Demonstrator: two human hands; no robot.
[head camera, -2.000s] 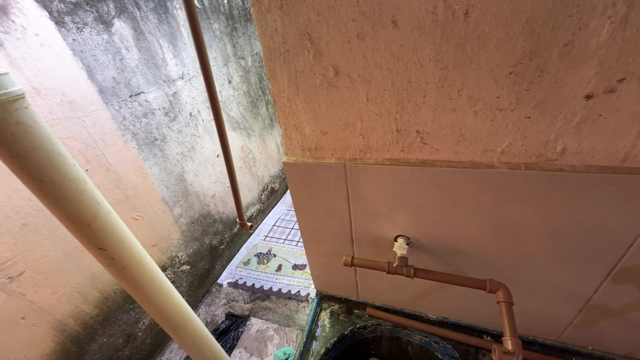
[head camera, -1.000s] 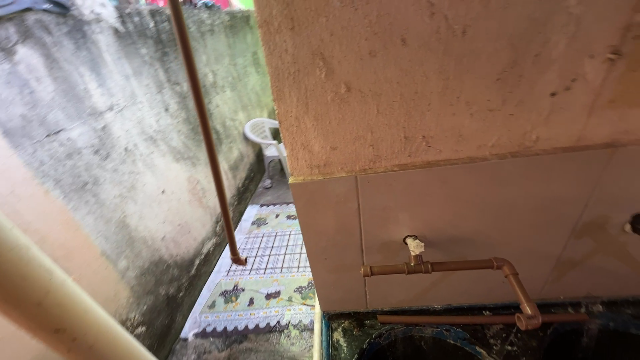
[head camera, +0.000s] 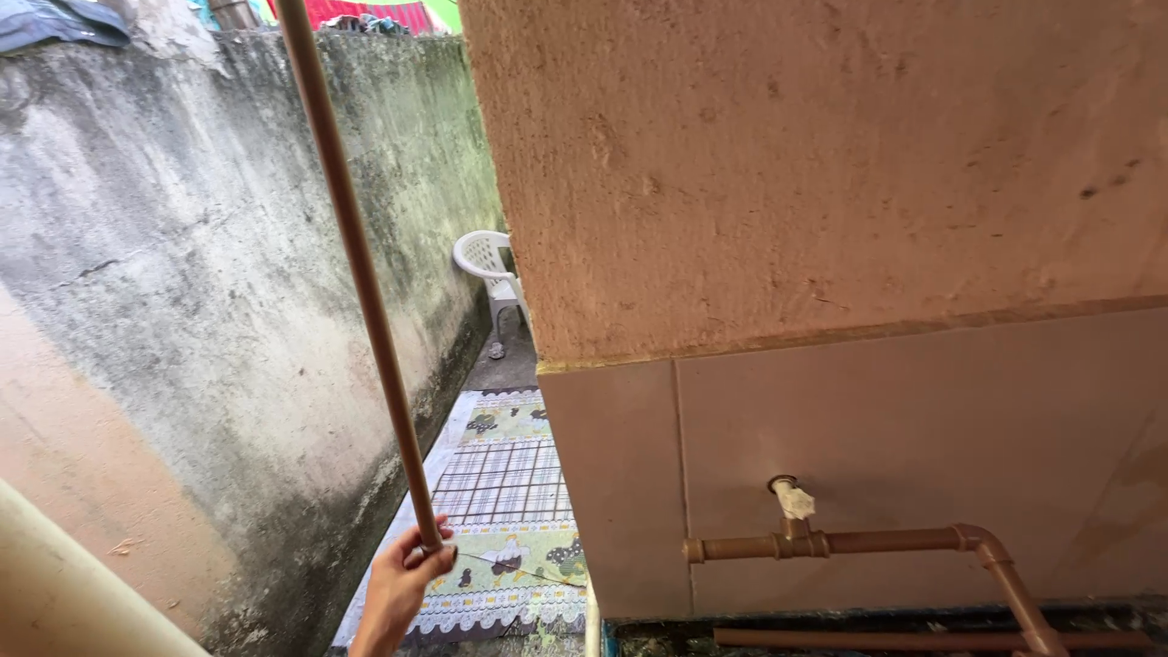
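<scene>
My left hand (head camera: 401, 579) grips the lower end of a long brown plastic pipe (head camera: 365, 292), which hangs down at a slant from the top of the view. The fingers wrap around the fitting at its end. My right hand is not in view. On the tiled wall at the lower right, a brown pipe assembly (head camera: 876, 541) with a tee and elbows runs sideways, then bends down. Above its tee a whitish piece (head camera: 794, 498) comes out of a hole in the tile.
A thick cream pipe (head camera: 73, 584) crosses the lower left. A patterned cloth (head camera: 502, 479) lies on the ground between the stained wall (head camera: 228, 237) and the tiled corner. Farther back stands a white plastic chair (head camera: 488, 260). A loose brown pipe (head camera: 912, 641) lies along the bottom right.
My left hand has come into view and taken hold of the hanging pipe's lower end, which was free in the earlier frames. The view has shifted, bringing the chair in.
</scene>
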